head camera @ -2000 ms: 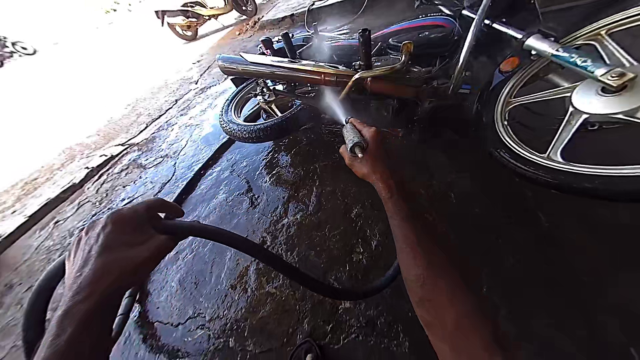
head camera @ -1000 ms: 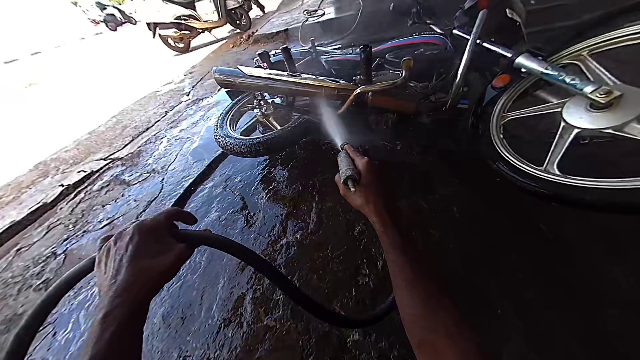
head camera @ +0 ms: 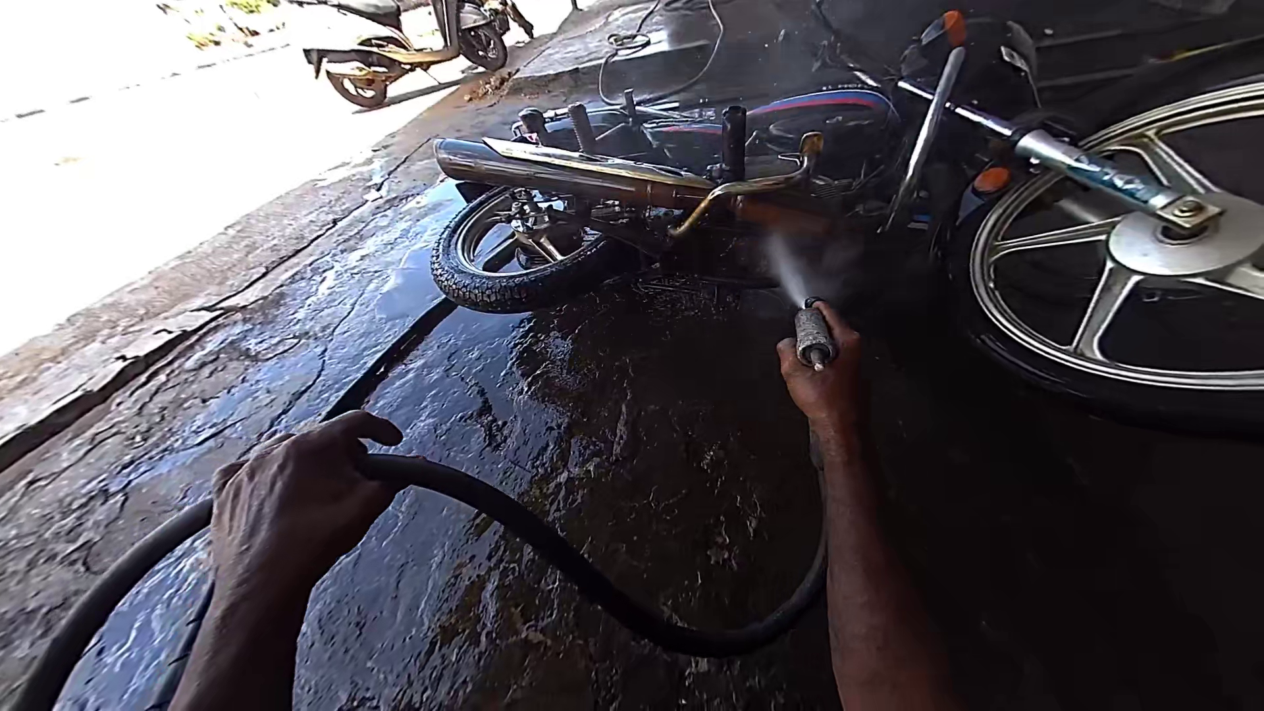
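Observation:
My right hand (head camera: 829,370) grips a metal spray gun (head camera: 815,336), and a white water spray leaves its nozzle toward the underside of a motorcycle. At the lower left, my left hand (head camera: 301,494) is closed around a thick black hose (head camera: 553,548), which loops down and up to my right wrist. The motorcycle lies on its side, its exhaust silencer (head camera: 592,178) uppermost, with the rear wheel (head camera: 523,257) at the left and the spoked alloy front wheel (head camera: 1116,276) at the right. Its dark fuel tank (head camera: 829,114) has a red and blue stripe.
Wet, cracked stone floor (head camera: 395,583) lies under the hose. A raised edge (head camera: 148,360) runs along the left. A parked scooter (head camera: 405,49) stands in sunlight at the upper left. Thin cable (head camera: 632,41) lies coiled behind the motorcycle, and deep shadow covers the lower right.
The spray has moved from beneath the silencer to the right, toward the dark underside of the engine area. Both hands keep their hold on the gun and the hose. The view has shifted somewhat.

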